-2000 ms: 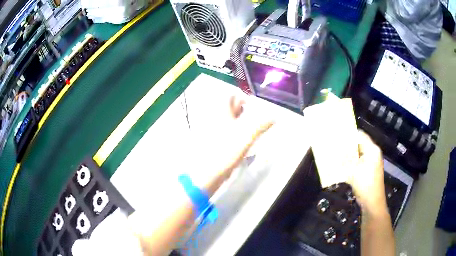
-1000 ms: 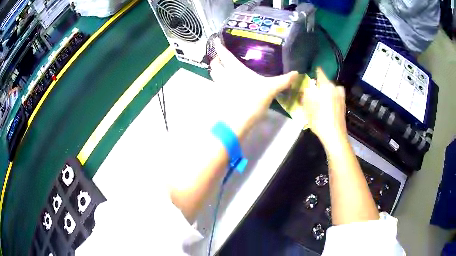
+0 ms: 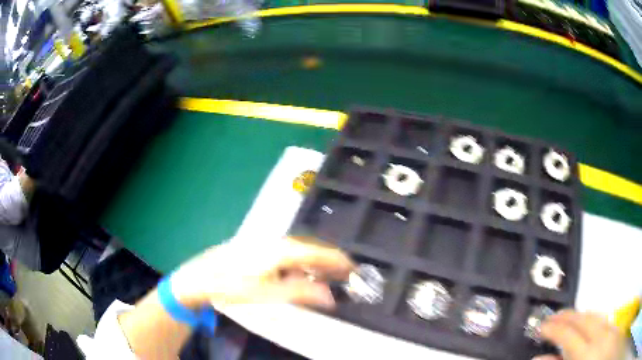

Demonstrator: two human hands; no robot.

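The black foam tray (image 3: 461,239) lies in front of me. White ringed modules (image 3: 402,180) sit in several back and right pockets. Silvery modules (image 3: 429,299) sit in the front row. My left hand (image 3: 285,273), with a blue wrist strap (image 3: 184,309), is curled at the front left pocket, beside a silvery module (image 3: 365,284); blur hides whether it holds anything. My right hand (image 3: 583,337) is cut off at the bottom right edge. Its fingertips are at a silvery module (image 3: 538,323) in the front right pocket; a grip cannot be made out.
A yellow round piece (image 3: 304,181) lies left of the tray on a white sheet (image 3: 271,204). Black stacked trays or cases (image 3: 98,126) stand at the left. Part of a person shows at the left edge (image 3: 13,193). A yellow thing (image 3: 626,314) is beyond my right hand.
The view has swung left from the dispenser to the foam tray. My hands have moved from the yellow sheet at the dispenser to the tray's front row.
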